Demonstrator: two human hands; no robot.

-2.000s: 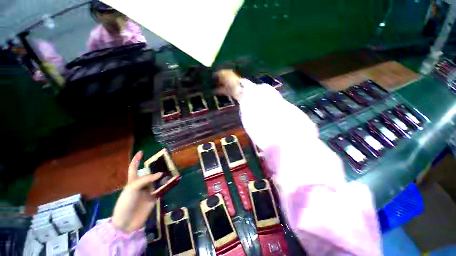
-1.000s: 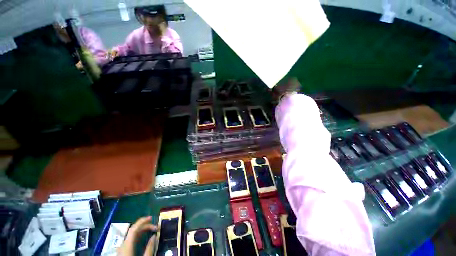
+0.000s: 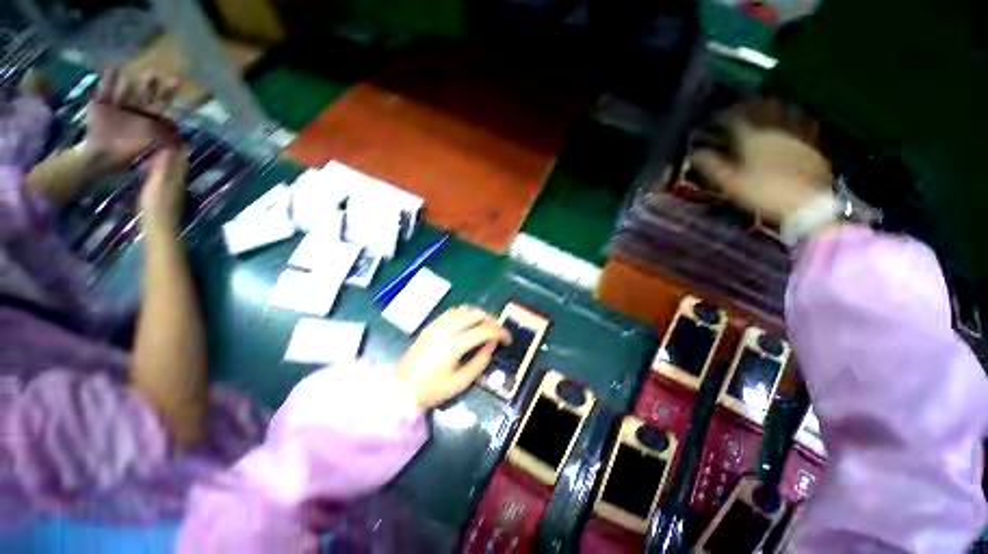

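My left hand (image 3: 450, 352) has its fingertips on the left edge of a closed flip phone (image 3: 516, 348), which lies in the near clear tray (image 3: 594, 344). Open flip phones (image 3: 637, 476) lie to its right, with gold-framed upper halves, dark screens and red keypad halves towards me. My right hand (image 3: 771, 162) is blurred by motion over the stacked clear trays (image 3: 704, 243) at the rear right. Whether it holds anything does not show. My right sleeve covers part of the right side.
White batteries (image 3: 374, 211) lie piled at the left, with a blue pen (image 3: 412, 268) and a single battery (image 3: 416, 300) beside them. An orange-brown board (image 3: 433, 152) lies behind. Another person's hands and arms (image 3: 173, 314) are close at the left, over a tray of dark phones.
The view has swung left, bringing the neighbouring person's arms in. The white sheet at the top is out of view. My left hand stays by the closed phone, my right hand by the stack.
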